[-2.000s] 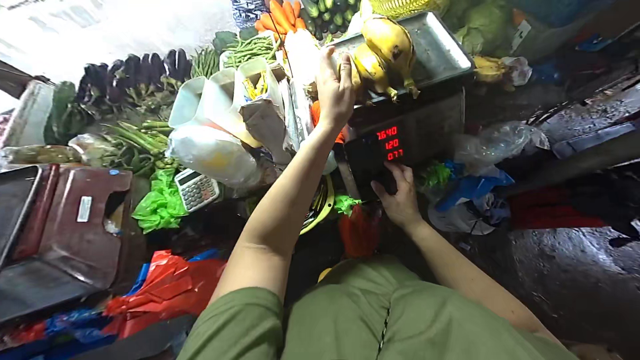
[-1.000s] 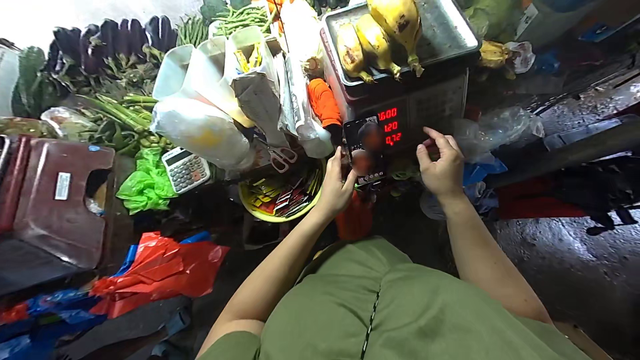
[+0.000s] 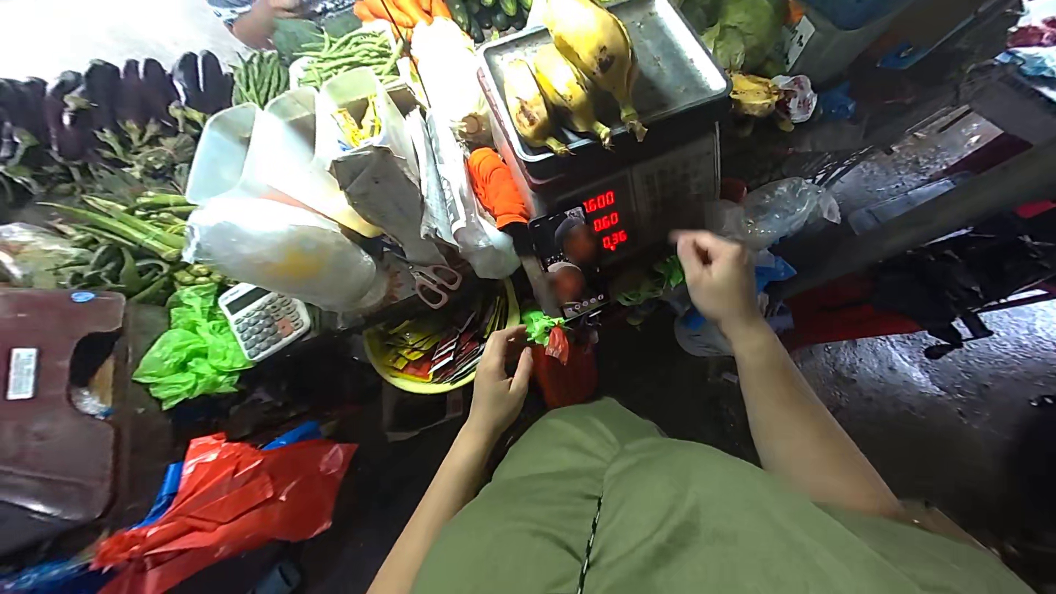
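Yellow bananas lie in the metal tray of a digital scale with a red lit display. A phone with a lit screen stands in front of the display's left part. My left hand is empty, fingers apart, beside a green and red plastic bag tie below the phone. Right of the display is my right hand, its fingers curled and the index finger partly extended; nothing shows in it. A yellow-rimmed basin of small packets sits left of my left hand.
Scissors hang above the basin. A calculator lies by a green plastic bag. Clear containers, eggplants and green beans fill the upper left. A red bag is at lower left. Another person's arm shows at the top.
My left hand was up at the tray's left edge, then at the phone, and is now lower. My right hand has left the scale's front. The numbers on the display have changed.
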